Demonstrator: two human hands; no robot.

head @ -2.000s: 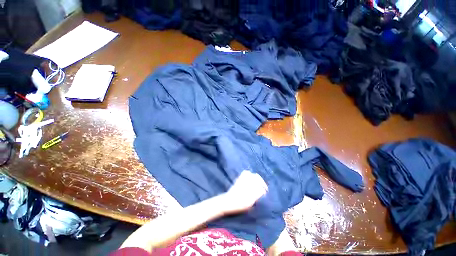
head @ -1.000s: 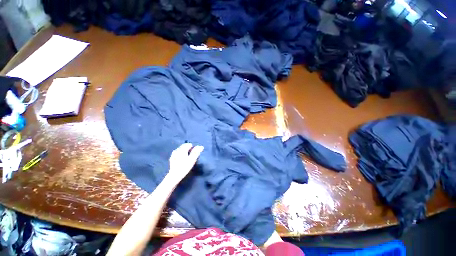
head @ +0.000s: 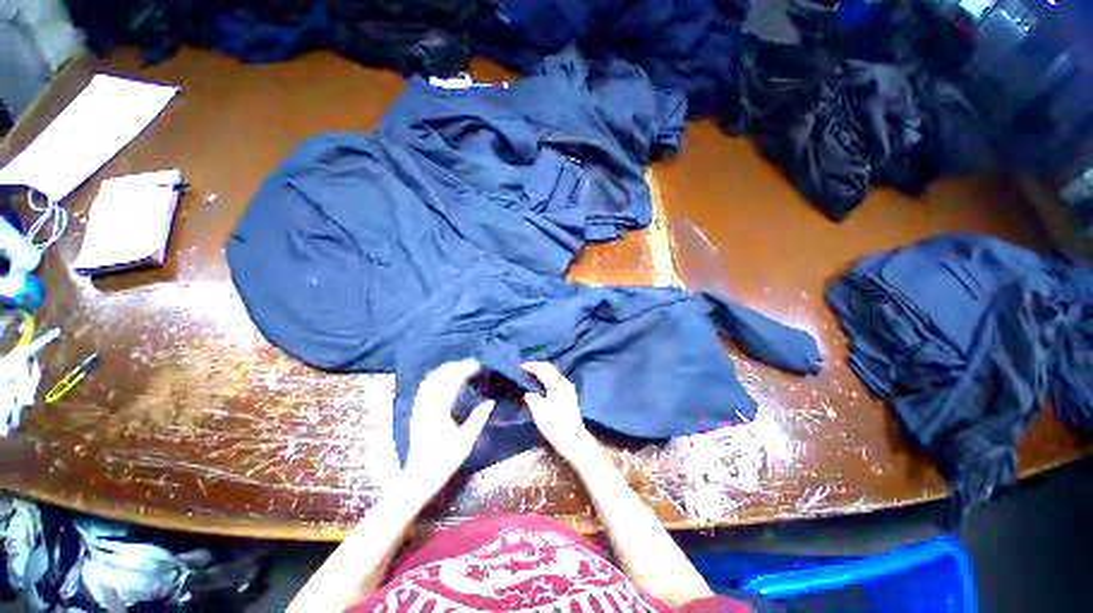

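Note:
A dark navy-grey jacket lies spread at the table's front centre. My left hand and my right hand hold its near part between them, with the cloth bunched and slightly opened between the fingers. Both hands are bare. A narrow sleeve reaches out to the right. More jackets of the same cloth lie in a loose pile behind and to the left, touching this one. The cloth edge under my fingers is partly hidden.
A folded jacket stack hangs over the right table edge. A blue bin stands below. Thread snips, a notebook and a paper sheet lie at left. Dark garments line the far edge.
My left hand has moved from the cloth's middle to the near part. My right hand has come up into view beside it. The jacket's near part is lifted and rearranged, its lower edge now spread right.

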